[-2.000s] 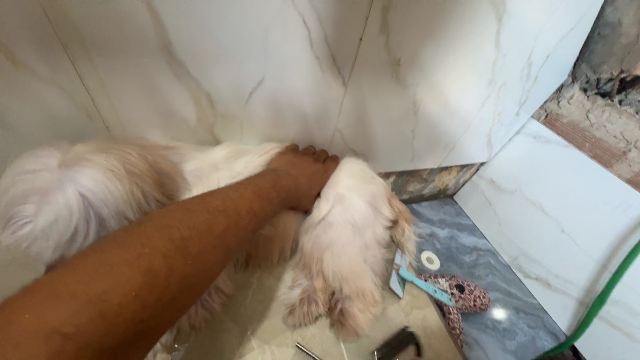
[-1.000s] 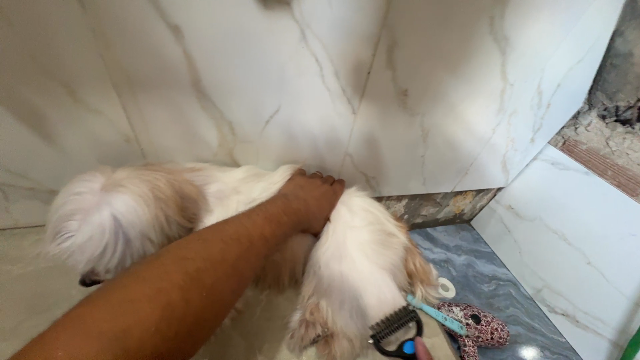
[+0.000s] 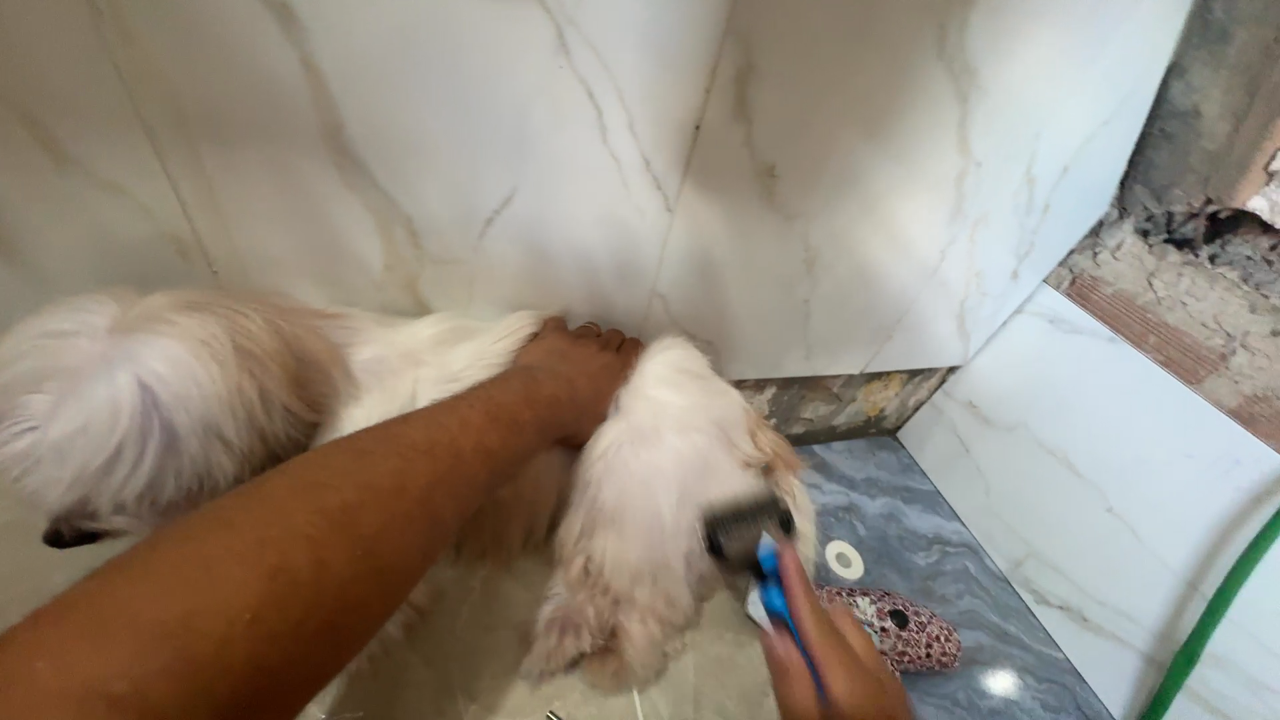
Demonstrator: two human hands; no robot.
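Observation:
A long-haired white and tan dog (image 3: 430,355) stands along the tiled wall, its head at the left and its rump toward the middle. My left hand (image 3: 580,380) lies across its back just before the rump, the forearm crossing in front of its body; the fingers are partly sunk in fur or hidden. In my right hand (image 3: 825,640) is a blue and black grooming rake (image 3: 748,528), blurred, with its toothed head against the fur of the dog's hindquarters.
A pink and dark patterned object (image 3: 905,630) and a white ring (image 3: 844,560) lie on grey marbled tile (image 3: 930,510) at the right. A green hose (image 3: 1215,620) runs at the right edge. Marbled wall tiles (image 3: 520,130) stand behind the dog; broken masonry (image 3: 1170,290) shows upper right.
The grooming rake, lying low in the frame two seconds ago, is now in my right hand and up against the dog's hindquarters. My left hand has stayed on its back.

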